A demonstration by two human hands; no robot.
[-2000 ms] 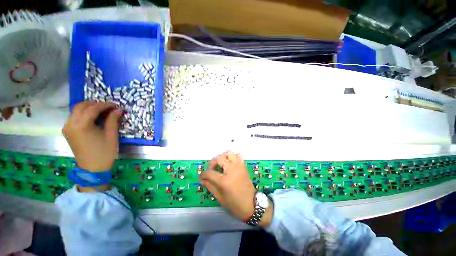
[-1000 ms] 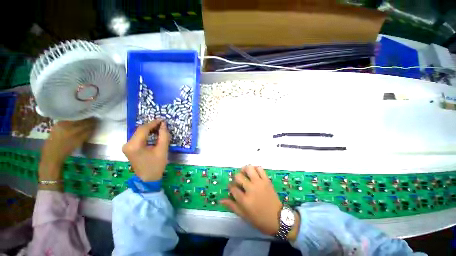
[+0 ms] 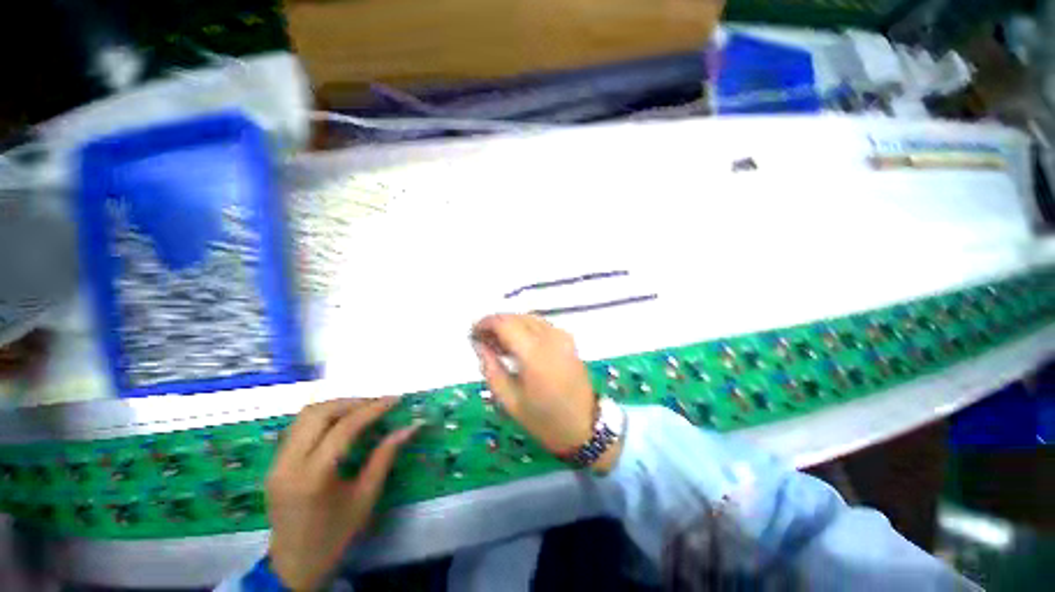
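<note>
The green circuit board strip, crowded with small parts, runs along the near bench edge. My left hand is over the strip, thumb and fingertips close together near its far edge; blur hides whether it holds a part. My right hand is at the strip's far edge, just below two thin rows of small black components, fingers curled. A small pale spot shows at its thumb, but I cannot tell what it is. The blue bin at the left holds a heap of silvery cylinders.
Loose cream components lie right of the bin. A small dark piece lies beyond the black rows. A brown cardboard box stands behind the bench, with a blue container right of it. A taped strip lies far right.
My left hand has left the blue bin and come down over the board strip. My right hand has moved up toward the black rows. The view has shifted; the neighbour's arm is out of view.
</note>
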